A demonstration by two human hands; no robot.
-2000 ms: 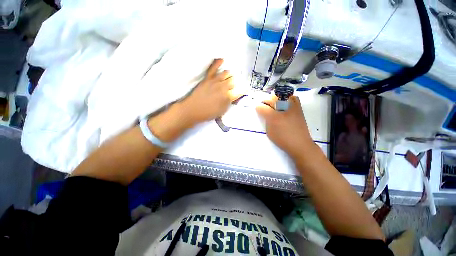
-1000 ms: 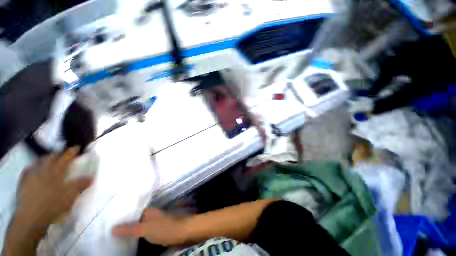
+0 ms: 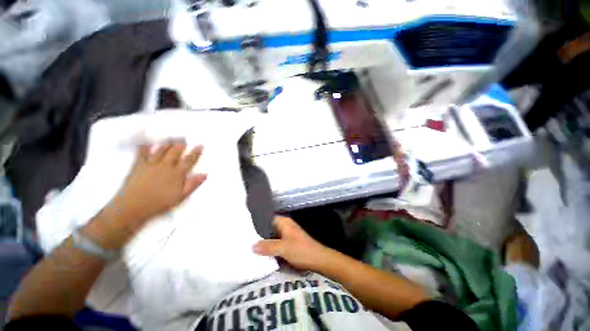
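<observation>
A large white soft piece (image 3: 200, 220) lies left of the sewing machine and hangs over the table's front edge. A dark brown strip of fabric (image 3: 260, 203) shows along its right edge. My left hand (image 3: 158, 178) lies flat on the white piece, fingers spread. My right hand (image 3: 294, 245) is at the piece's lower right edge, by the lower end of the dark strip; blur hides whether it pinches the cloth. The white machine (image 3: 362, 32) with a blue stripe stands behind. Its needle area is blurred, and neither hand is there.
A smartphone (image 3: 361, 126) lies on the white table (image 3: 304, 171) right of the needle area. Dark fabric (image 3: 71, 97) is piled at the left. Green cloth (image 3: 446, 271) lies below the table at right. Checked tapes (image 3: 404, 168) hang over the table edge. Part of a person shows top right.
My view turned right, then partly back. Both hands have left the needle area. The white piece now lies spread before me, with a dark strip showing along its right edge.
</observation>
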